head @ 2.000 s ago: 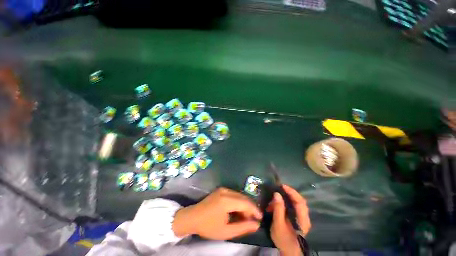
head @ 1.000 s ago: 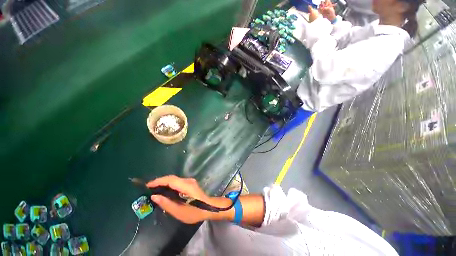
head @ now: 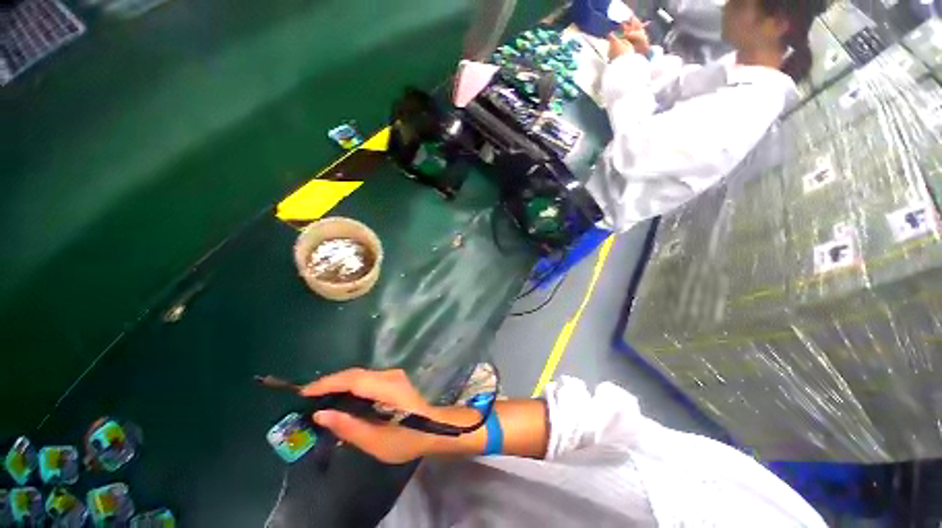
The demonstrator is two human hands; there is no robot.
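Observation:
My right hand (head: 377, 415) is bare, with a blue band on the wrist, and holds a black pen-like soldering iron (head: 346, 401). The iron's brownish tip points left, above the mat. A small turquoise-rimmed circuit board (head: 291, 438) lies on the green mat just below the tip, beside my fingertips. A thin strand of solder wire (head: 280, 497) runs down from near this board to the bottom edge. My left hand is not in view.
Several similar boards (head: 59, 465) cluster at the lower left. A beige pot (head: 338, 258) with silvery bits stands mid-mat, near yellow-black tape (head: 321, 199). Black equipment (head: 513, 125) with cables is beyond it. Another person in white (head: 690, 143) works at upper right, beside plastic-wrapped stacks (head: 795, 289).
Since two seconds ago the view has swung right and my left hand has left it. Over the last second my right hand has kept its hold on the iron, nearly unmoved.

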